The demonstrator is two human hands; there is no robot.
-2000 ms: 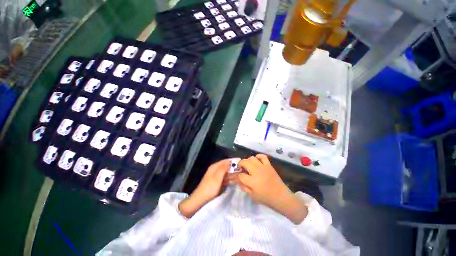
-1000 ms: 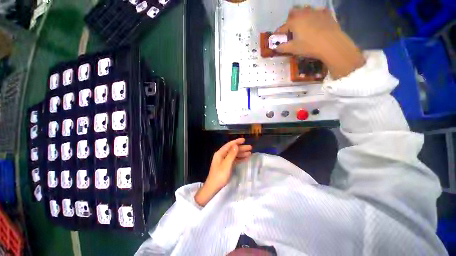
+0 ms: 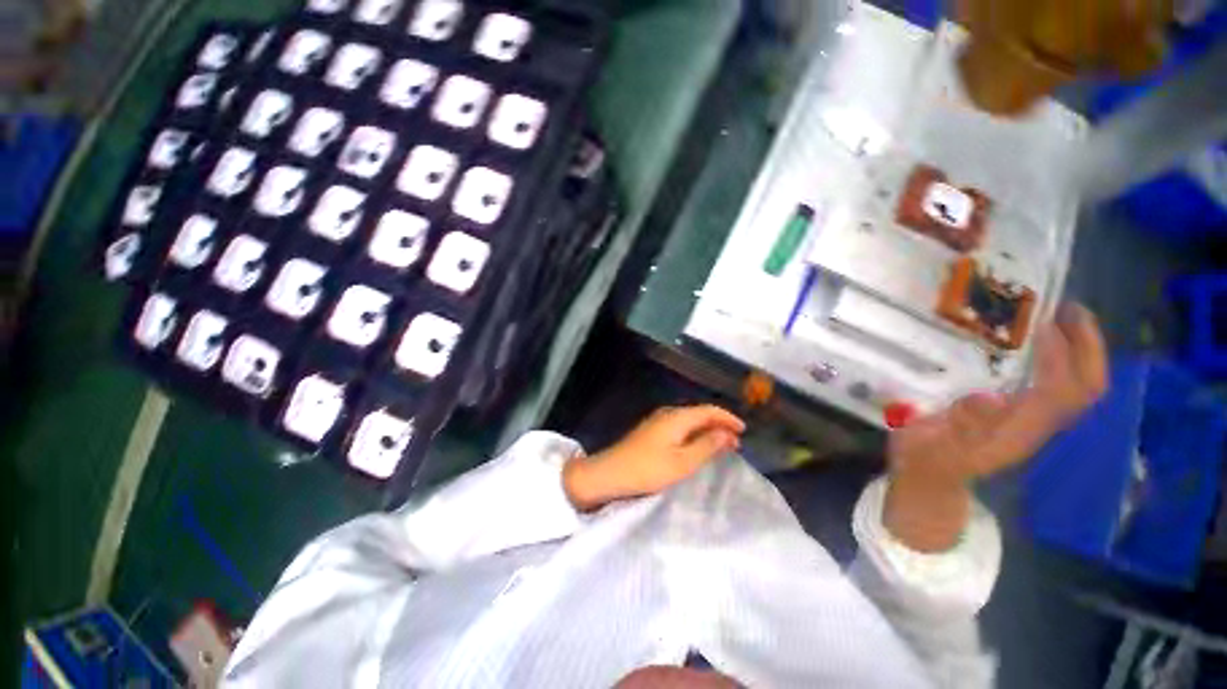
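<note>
A white housing (image 3: 947, 206) sits in the upper orange-brown press fixture (image 3: 923, 215). The lower fixture (image 3: 972, 320) shows dark metal details and holds no white housing. My right hand (image 3: 1002, 411) is at the front right corner of the white press base, below the lower fixture and beside the red emergency stop (image 3: 899, 415); it is blurred and seems to hold nothing. My left hand (image 3: 659, 455) rests before my body, fingers loosely bent, with nothing seen in it. The yellow-orange press head (image 3: 1023, 61) is at the top right.
A black blister tray (image 3: 437, 141) with rows of white housings lies on the green bench (image 3: 81, 417) at left. A green object (image 3: 789, 242) and a thin blue line (image 3: 802, 300) lie on the press base. Blue bins (image 3: 1103, 471) stand at right. A blue box (image 3: 101, 653) is at bottom left.
My right hand has left the white housing in the upper fixture and moved to the press's front right corner. My left hand stays before my body. The camera view has turned.
</note>
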